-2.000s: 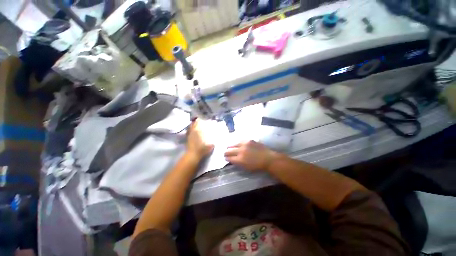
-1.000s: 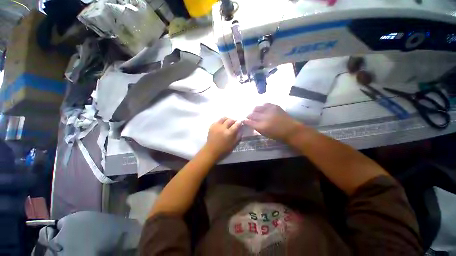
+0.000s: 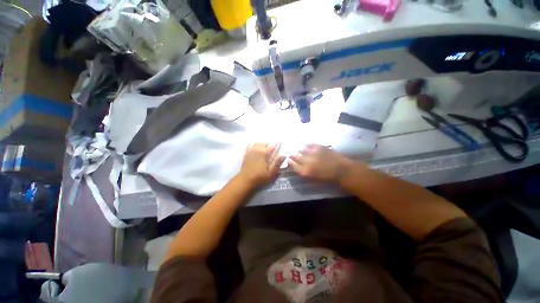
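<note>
A light grey garment panel (image 3: 195,157) lies on the machine table, glaring white under the lamp. A dark grey panel (image 3: 172,109) lies over pale pieces at its left. A dark pocket strip (image 3: 359,121) shows on pale cloth right of the needle. The sewing machine's presser foot and needle (image 3: 304,111) are above the glare. My left hand (image 3: 262,163) and my right hand (image 3: 315,163) are close together at the panel's near edge, fingertips on the cloth, both gripping its edge. The glare hides detail between them.
Black shears (image 3: 506,133), blue snips (image 3: 453,131) and a round brown item (image 3: 415,87) lie right of the needle. Narrow pale strips (image 3: 97,195) hang at the left table edge. A blue-taped carton (image 3: 35,106) stands at far left. A pink item (image 3: 380,7) lies on the machine.
My left hand has come back from beside the needle to the panel's near edge, next to my right hand. The view has shifted. Over the last second both hands stay close together.
</note>
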